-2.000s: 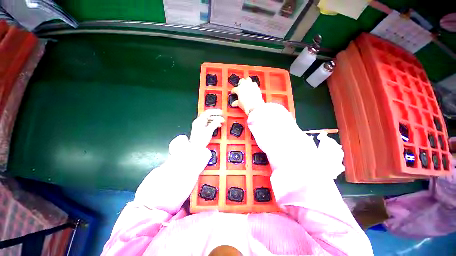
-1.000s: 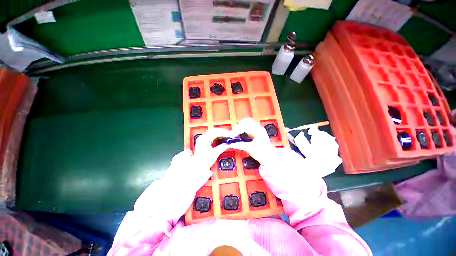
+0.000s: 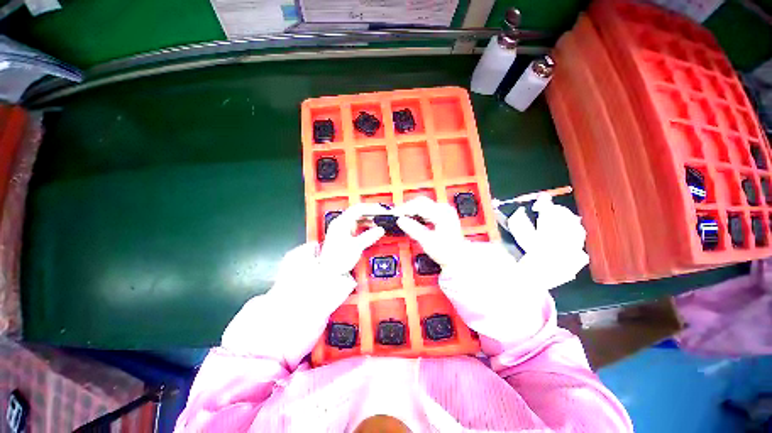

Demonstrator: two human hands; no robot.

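An orange-red compartment tray (image 3: pixel 461 165) lies on the green bench in front of me. Several square black watch modules (image 3: pixel 384 266) sit in its pockets; some pockets in the second row hold none. My left hand (image 3: pixel 351 239) and my right hand (image 3: pixel 432 227) meet over the third row. Their fingertips hold one black module (image 3: pixel 388 221) between them, tilted and partly hidden by the fingers. Both hands look pale and overexposed, so I cannot tell whether they are gloved.
A crumpled white cloth (image 3: pixel 550 245) and a slim stick (image 3: pixel 554 193) lie right of the tray. Two white bottles (image 3: pixel 495 66) stand behind. Stacked orange-red trays (image 3: pixel 592 152) rise at the right, the top one partly filled. Another pile (image 3: pixel 13 186) stands at the far left.
Two seconds ago my right hand reached into the tray's upper rows and my left was beside its left columns. Both have come together around a module. Since one second ago, the fingers have shifted on it.
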